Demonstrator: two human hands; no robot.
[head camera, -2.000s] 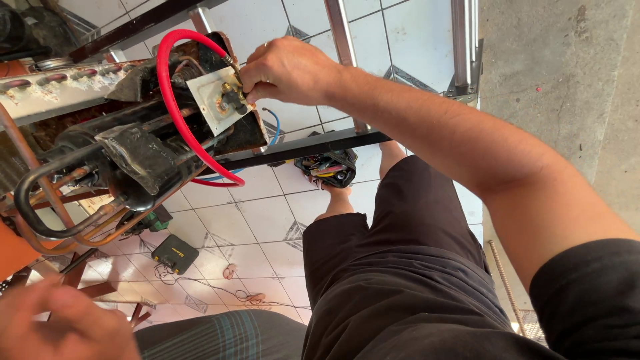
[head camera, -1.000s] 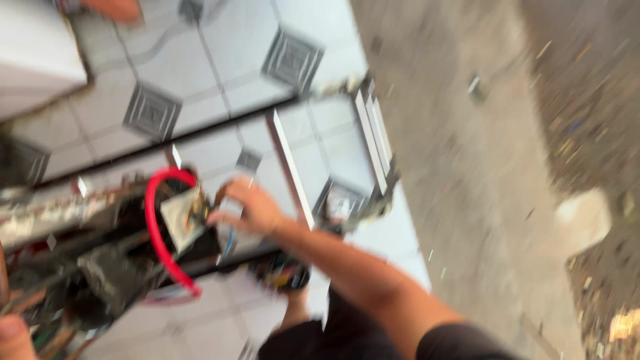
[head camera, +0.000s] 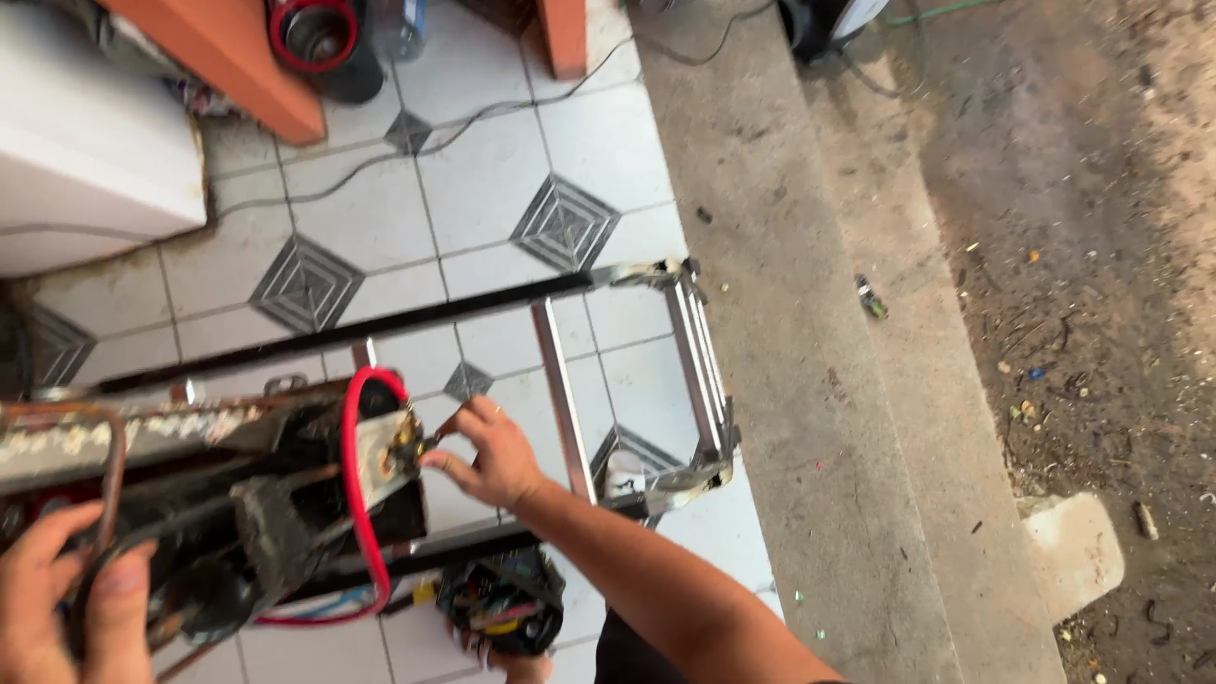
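My right hand (head camera: 489, 451) has its thumb and fingers at the small brass valve fittings (head camera: 408, 446) on a pale metal plate (head camera: 380, 461). A red hose (head camera: 356, 494) loops in front of the plate. My left hand (head camera: 81, 594), at the lower left, curls round a black-covered pipe beside a bare copper pipe (head camera: 116, 465). Behind them lies the unit's body, with a black cylindrical part (head camera: 214, 594) and a worn finned coil (head camera: 199, 432). The unit rests along a metal ladder-like frame (head camera: 560, 399).
A tool bag (head camera: 503, 598) full of tools stands below the frame. A grey cable (head camera: 361, 161) crosses the tiled floor. Orange legs (head camera: 565, 38) and a white box-like object (head camera: 95, 142) are at the upper left. A concrete step (head camera: 788, 285) runs along the right.
The view has swung toward the step and yard. My left hand, raised and apart from the unit two seconds ago, is now at its pipe. My right hand stays at the fittings.
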